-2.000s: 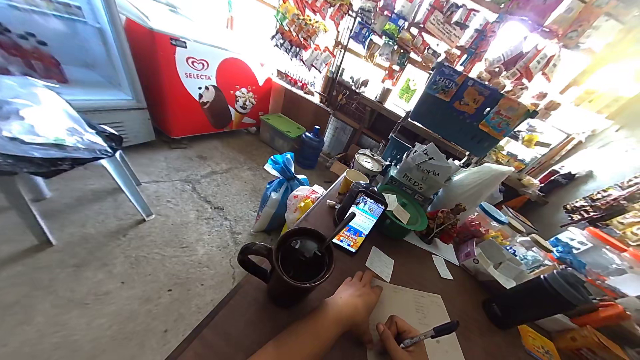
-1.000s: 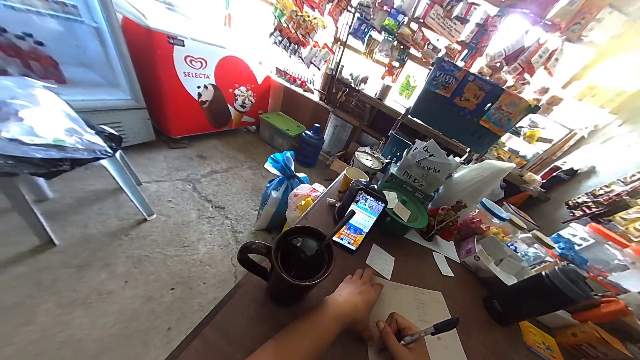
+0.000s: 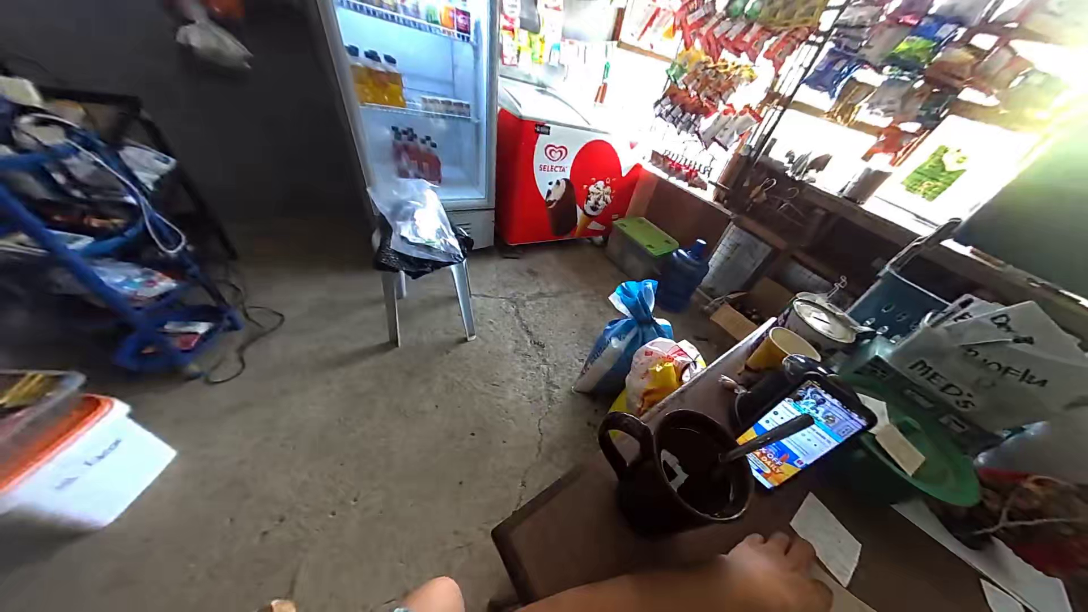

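Observation:
My left hand (image 3: pixel 769 574) rests near the lower edge of the view on a sheet of paper (image 3: pixel 841 595), its fingers bent and touching the dark table (image 3: pixel 565 544). Just up and left of it is a dark mug (image 3: pixel 680 476) with a spoon (image 3: pixel 769 438) in it. A lit smartphone (image 3: pixel 803 433) leans behind the mug, and a small white paper slip (image 3: pixel 826 537) lies right of my fingers. Neither my right hand nor the pen is in view.
A green basin (image 3: pixel 935 459) and a yellow cup (image 3: pixel 782 348) are at the table's far side. Tied plastic bags (image 3: pixel 625 340) stand on the floor beside it. Beyond are a plastic chair (image 3: pixel 463 297), a red freezer (image 3: pixel 531 187), a glass-door fridge (image 3: pixel 489 110) and a blue rack (image 3: pixel 93 272).
The view has swung far to the left. My right hand, seen earlier holding a pen over the paper, is out of the frame. My left hand stays by the mug.

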